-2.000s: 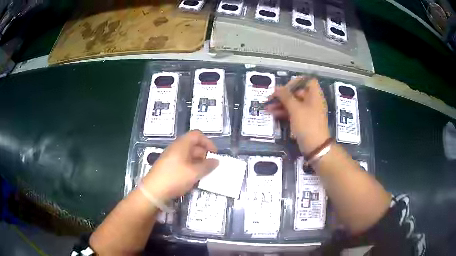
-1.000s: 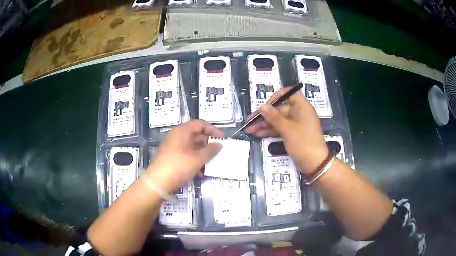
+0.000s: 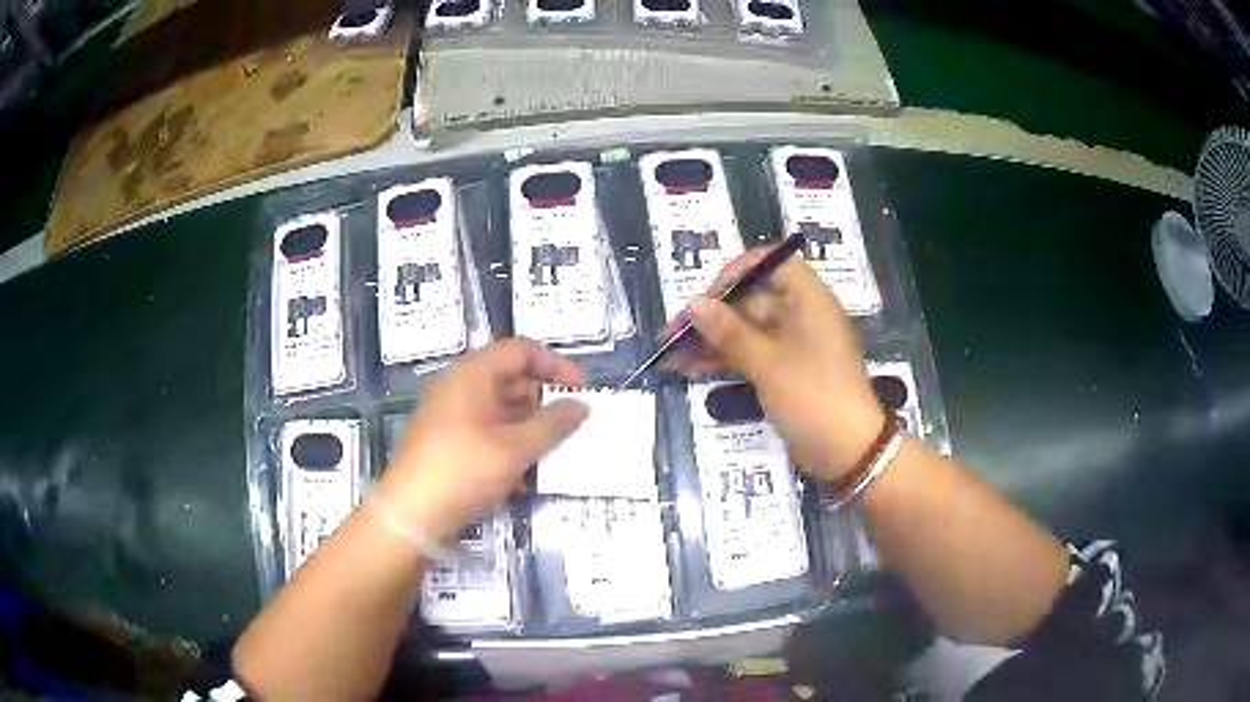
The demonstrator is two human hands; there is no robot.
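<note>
My left hand (image 3: 480, 432) holds a small white sheet (image 3: 599, 446) by its left side, thumb on top. The sheet has a toothed upper edge and covers part of a printed card in the tray's near row. My right hand (image 3: 775, 357) holds slim dark tweezers (image 3: 747, 283), their thin pale tip at the sheet's upper edge. Whether a sticker is on the tip cannot be told. Printed cards (image 3: 554, 261) with black ovals lie in two rows in the clear tray (image 3: 898, 295); both hands partly hide the near row.
A stained tan board (image 3: 247, 124) and a pale grey board (image 3: 644, 82) lie beyond the tray, with more cards (image 3: 562, 8) at the top edge. A white fan (image 3: 1227, 206) stands at right. The dark green bench (image 3: 151, 357) surrounds the tray.
The view has shifted, so the tray appears further left. My right hand moved from the far-row cards to the sheet, bringing the tweezers' tip to its upper edge. My left hand still holds the sheet.
</note>
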